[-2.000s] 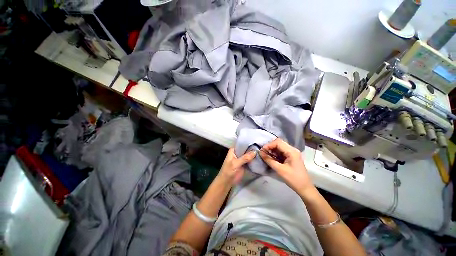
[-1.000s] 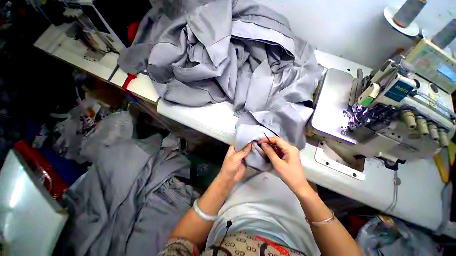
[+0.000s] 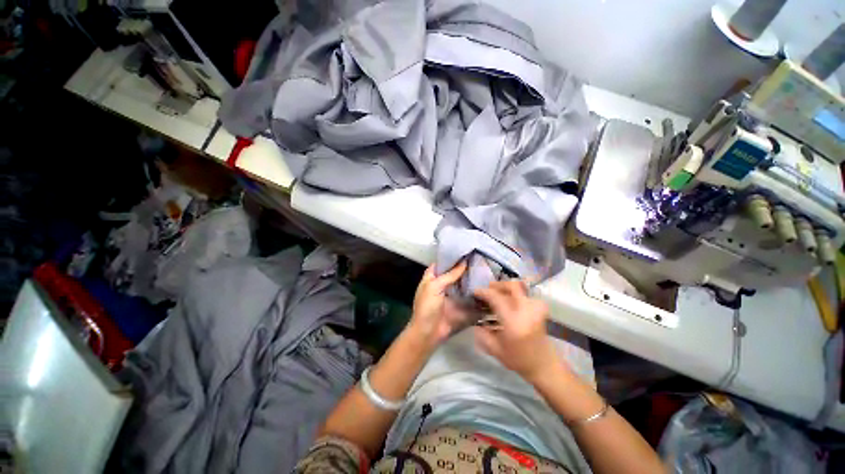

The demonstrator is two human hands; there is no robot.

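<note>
A grey garment [image 3: 500,222] hangs from a large crumpled heap [image 3: 371,111] on the white table down over its front edge. My left hand [image 3: 437,305] pinches the garment's lower edge near my lap. My right hand [image 3: 510,324] is beside it, blurred, with its fingers curled. A small dark and metallic thing shows between the right fingers, perhaps thread snips; its shape is unclear. A thin dark edge line shows on the cloth between the hands.
The overlock machine [image 3: 741,185] stands right of the heap, with its cloth plate [image 3: 616,194] beside the cloth. Yellow-handled tool [image 3: 821,304] lies far right. Grey pieces [image 3: 250,361] are heaped below left. A clear plastic bag [image 3: 723,440] is below right.
My right hand has moved slightly down and turned, its fingers now blurred. My left hand still holds the cloth, whose held part is now folded differently. The heap has barely moved.
</note>
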